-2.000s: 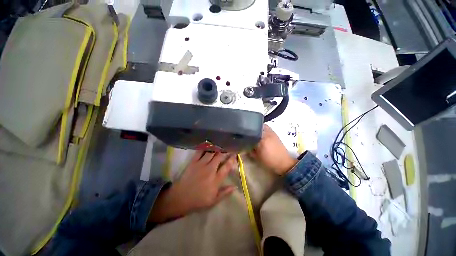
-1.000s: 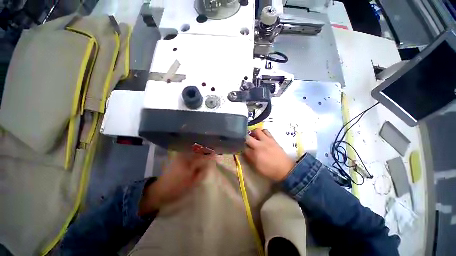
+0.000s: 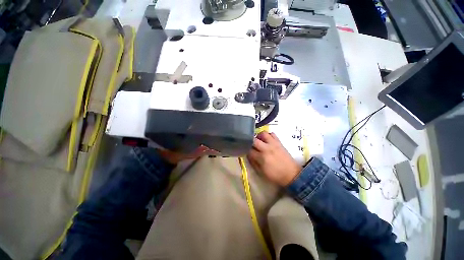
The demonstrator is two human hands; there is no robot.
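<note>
A beige cover (image 3: 203, 213) with a yellow binding line (image 3: 250, 198) hangs from under the head of the white sewing machine (image 3: 203, 61) towards my lap. My right hand (image 3: 276, 158) lies on the cover's edge at the right of the dark grey front cover (image 3: 201, 131), its fingertips at the yellow edge. My left hand (image 3: 175, 155) is mostly hidden under the left side of the machine head; only a bit near the wrist shows. The cover's far end and the needle area are hidden by the machine head.
A pile of beige covers (image 3: 46, 91) with yellow edges lies at the left. At the right are a flat metal plate (image 3: 325, 109), a thin black cable (image 3: 346, 152), grey patches (image 3: 402, 141), a yellow-green strip (image 3: 423, 170) and a dark screen (image 3: 430, 84).
My left hand has moved forward from on top of the cover to under the machine head. My right hand has shifted slightly and its fingers now show more. The view has shifted a little.
</note>
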